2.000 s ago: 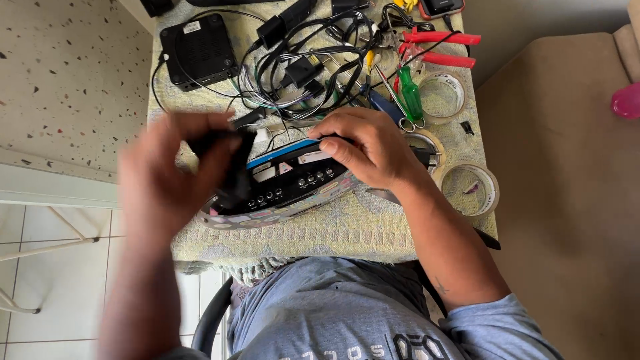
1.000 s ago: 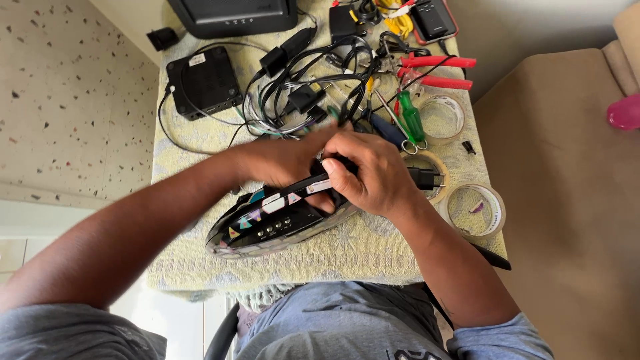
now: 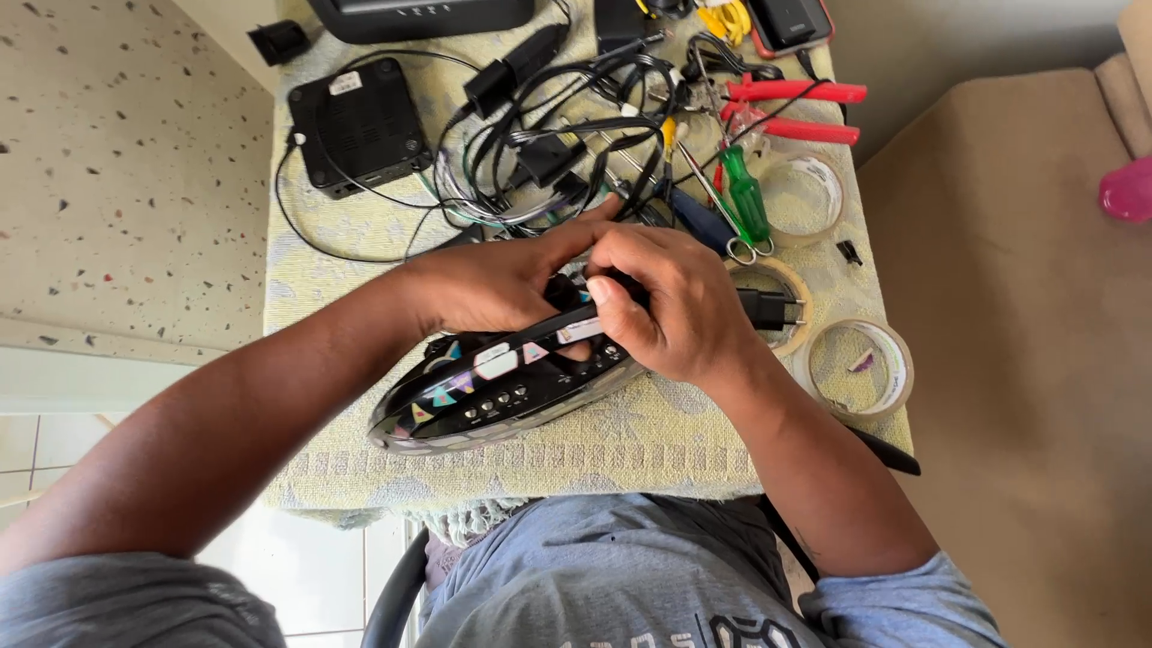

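Note:
A black electronic device with coloured stickers and a row of small buttons (image 3: 504, 391) lies tilted near the front of the cloth-covered table. My right hand (image 3: 670, 301) grips its upper right rim, the thumb pressed on the near side. My left hand (image 3: 513, 279) reaches across behind the device's top edge; some fingertips show through below the rim, and one finger points toward the cables. Whether the left hand holds a part inside the device is hidden. Right of my right hand a black two-pin plug (image 3: 769, 309) rests over a roll of masking tape (image 3: 796, 337).
Behind the hands lie tangled black cables (image 3: 540, 117), a black box with vents (image 3: 360, 121), red-handled pliers (image 3: 792, 90), a green screwdriver (image 3: 745, 193) and scissors (image 3: 749, 250). Clear tape rolls (image 3: 900, 378) sit at the right edge; a black monitor-like unit (image 3: 423, 18) stands at the back.
My left hand, raised at the left with a dark object two seconds ago, is now behind the device's rim. The device has tilted, and the right hand stays on its right end.

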